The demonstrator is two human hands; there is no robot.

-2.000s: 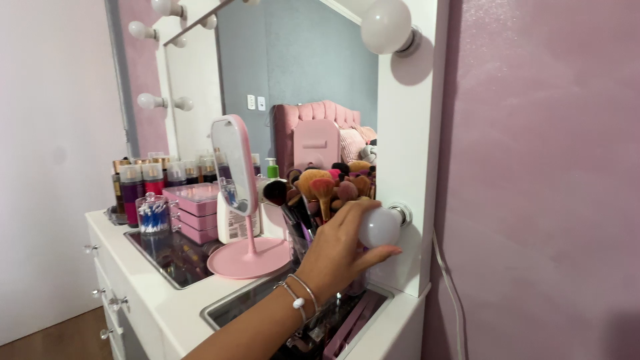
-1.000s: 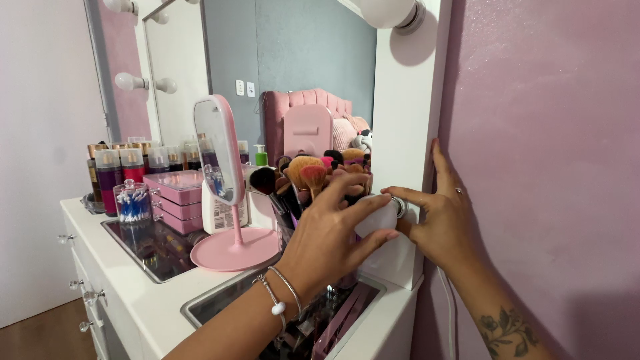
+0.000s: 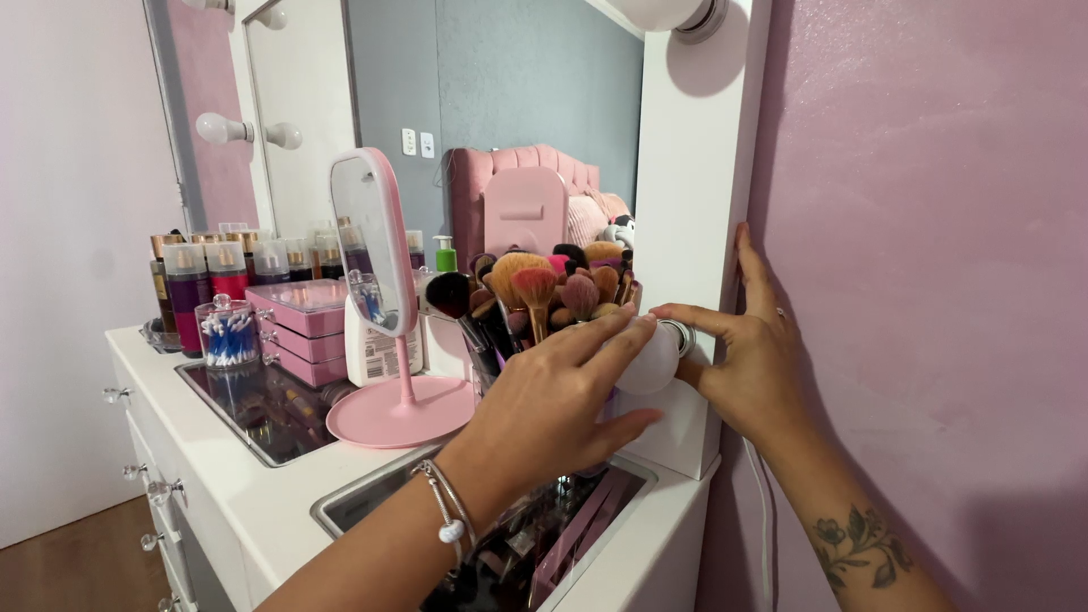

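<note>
A round white light bulb (image 3: 648, 365) sits in a metal-ringed socket (image 3: 680, 338) on the white frame (image 3: 693, 212) of a vanity mirror. The fingers and thumb of my left hand (image 3: 565, 391) are around the bulb's left side, holding it. My right hand (image 3: 752, 365) is at the socket, thumb and index finger on either side of the bulb's base, with other fingers along the frame's outer edge. Makeup brushes (image 3: 535, 289) stand in a holder just behind my left hand, which hides part of it. Another bulb (image 3: 659, 13) is higher on the frame.
A pink tabletop mirror (image 3: 404, 412) stands left of the brushes. Beyond it are a pink drawer box (image 3: 297, 331), a jar of cotton swabs (image 3: 227, 336) and several spray bottles (image 3: 187, 289). Glass panels (image 3: 280, 412) are set in the white vanity top. A white cable (image 3: 765, 527) hangs along the wall.
My right hand, not in view two seconds ago, came to the bulb's base by one second ago and remains there. My left hand stays at the bulb. The view has shifted slightly.
</note>
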